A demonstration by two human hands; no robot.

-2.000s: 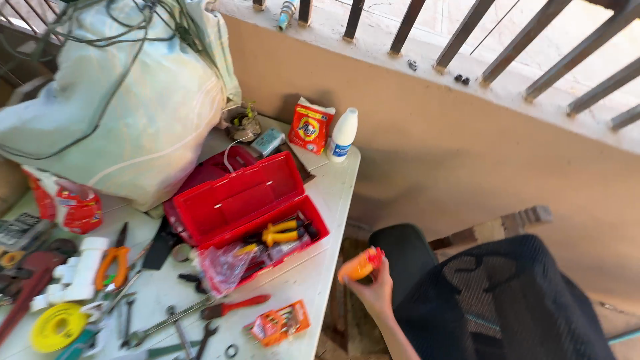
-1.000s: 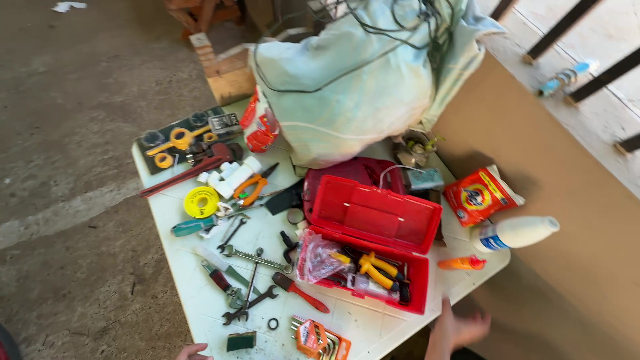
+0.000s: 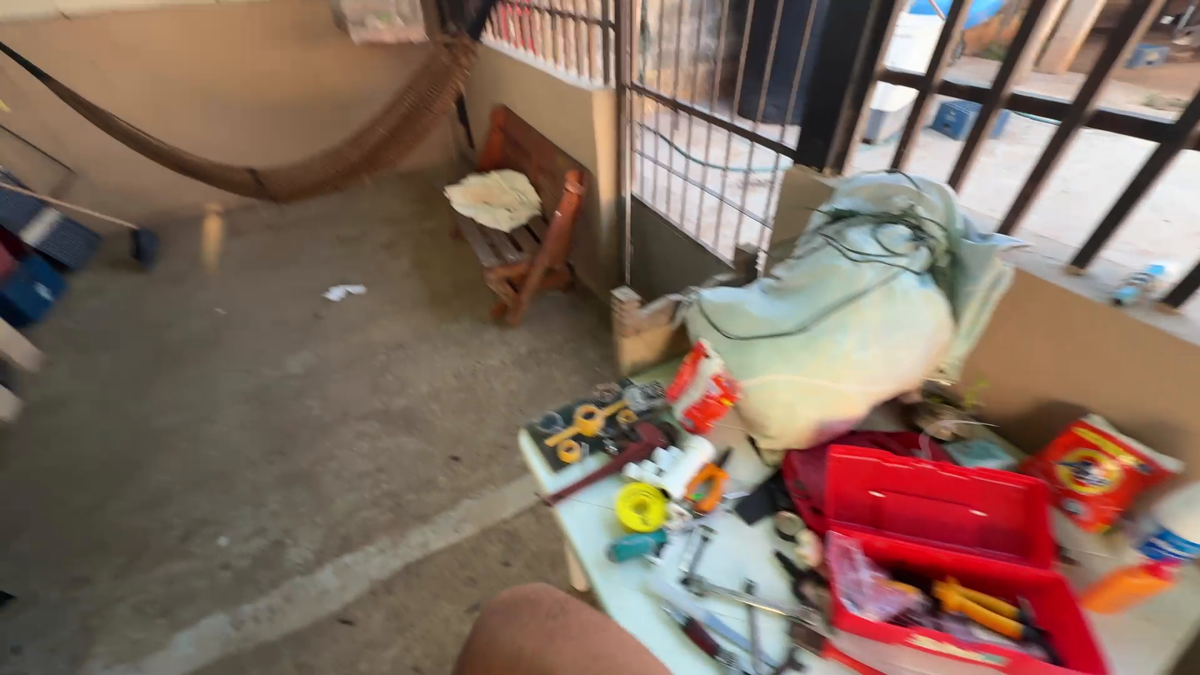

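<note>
Neither of my hands shows in the head view; a bare knee is at the bottom middle. On the white table an open red toolbox holds yellow-handled pliers and a plastic bag. An orange bottle stands right of it, beside a white bottle and a red detergent packet. Left of the toolbox lie a yellow tape roll, orange-handled pliers, a teal-handled tool, white pipe fittings, a red pipe wrench and several wrenches.
A large pale cloth sack with dark cable on top stands at the table's back. A wooden chair is by the low wall, and a brown hammock hangs at upper left. Metal bars line the right side.
Two seconds ago a hand held the orange bottle over the dark chair; one second ago the bottle was beside the toolbox, a hand near it. Both hands have left view. The view has swung left and up.
</note>
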